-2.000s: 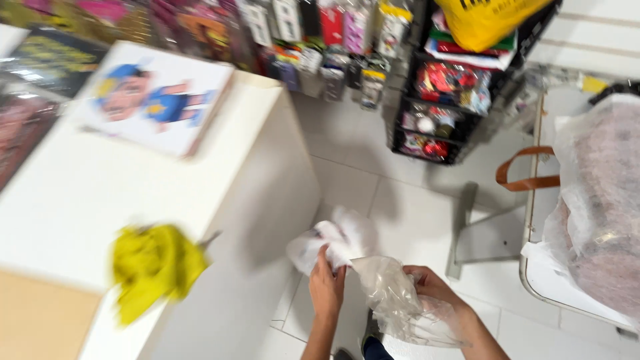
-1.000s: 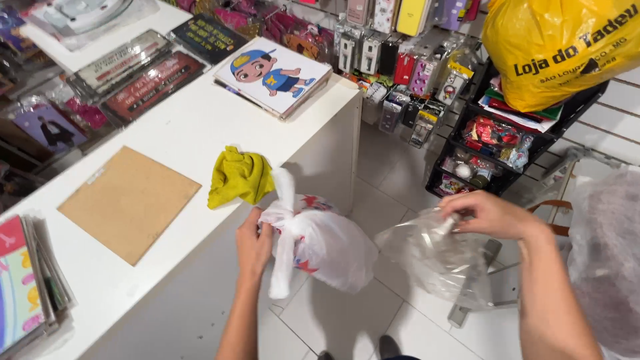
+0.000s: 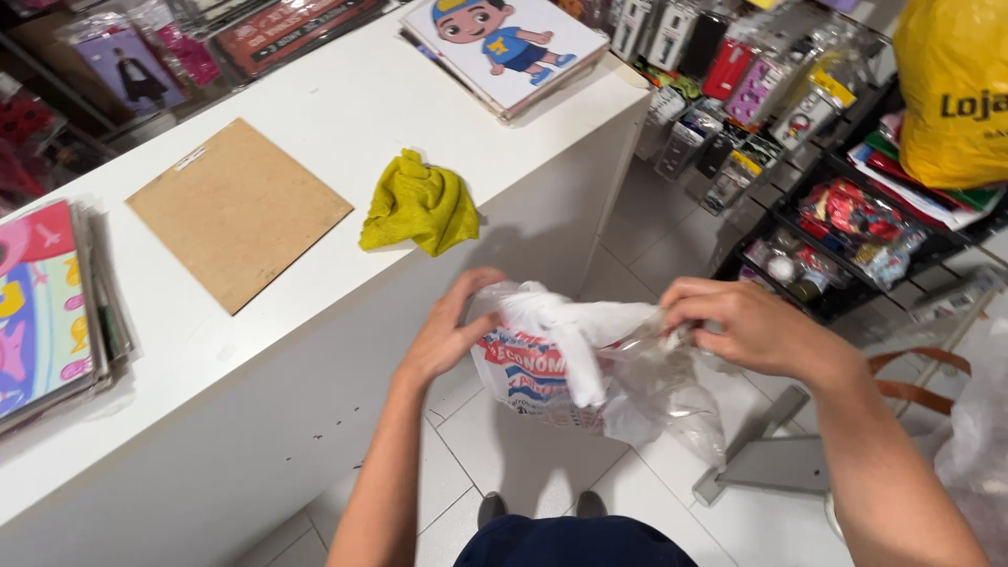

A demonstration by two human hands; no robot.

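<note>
My left hand is at the left edge of a knotted white plastic bag with red and blue print, its fingers at the bag's top side. The bag hangs over the floor, in front of the white counter. My right hand pinches a clear, crumpled plastic bag by its gathered top, beside the white bag's knot. The two bags touch or overlap; what the clear one holds cannot be told. A yellow-green cloth lies bunched at the counter's near edge, just beyond my left hand.
The white counter carries a brown square board, a stack of cartoon pictures and packaged prints. Packaged goods hang behind. At right stand a black rack, a yellow bag and a metal-legged seat or table.
One second ago my hands were farther apart, the clear bag away from the white one; now they are together. The view has shifted.
</note>
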